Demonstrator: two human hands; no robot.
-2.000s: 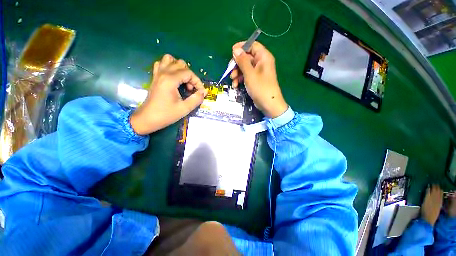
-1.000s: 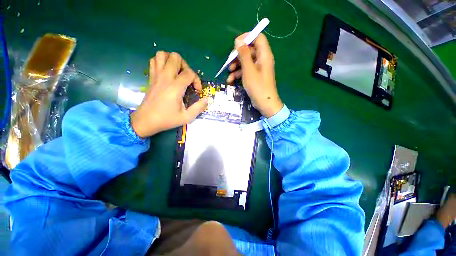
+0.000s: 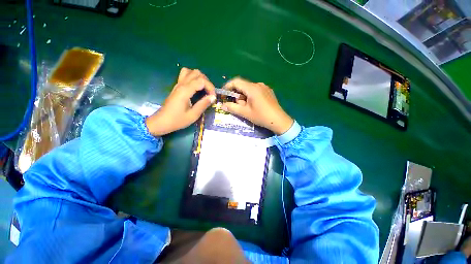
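A black-edged tablet unit point(image 3: 230, 167) with a bright white middle lies in front of me. Its main board point(image 3: 231, 120) shows at the far end, partly under my hands. My left hand point(image 3: 182, 102) is at the board's left, thumb and forefinger pinched together; what lies between them is too small to tell. My right hand point(image 3: 258, 103) is at the board's right and holds the tweezers point(image 3: 227, 93), which lie nearly flat and point towards my left fingertips. Small yellow bits show under the fingers.
Amber sheets point(image 3: 77, 67) in crinkled clear plastic and a blue hose point(image 3: 32, 77) are at the left. Another tablet point(image 3: 369, 85) lies at upper right, part of one at top left. A neighbour's tablet and grey plate point(image 3: 438, 238) are at lower right, with a blue sleeve.
My right hand has lowered and moved in towards my left fingertips, and the tweezers have turned from steep to nearly flat. The view has shifted, showing more at the left.
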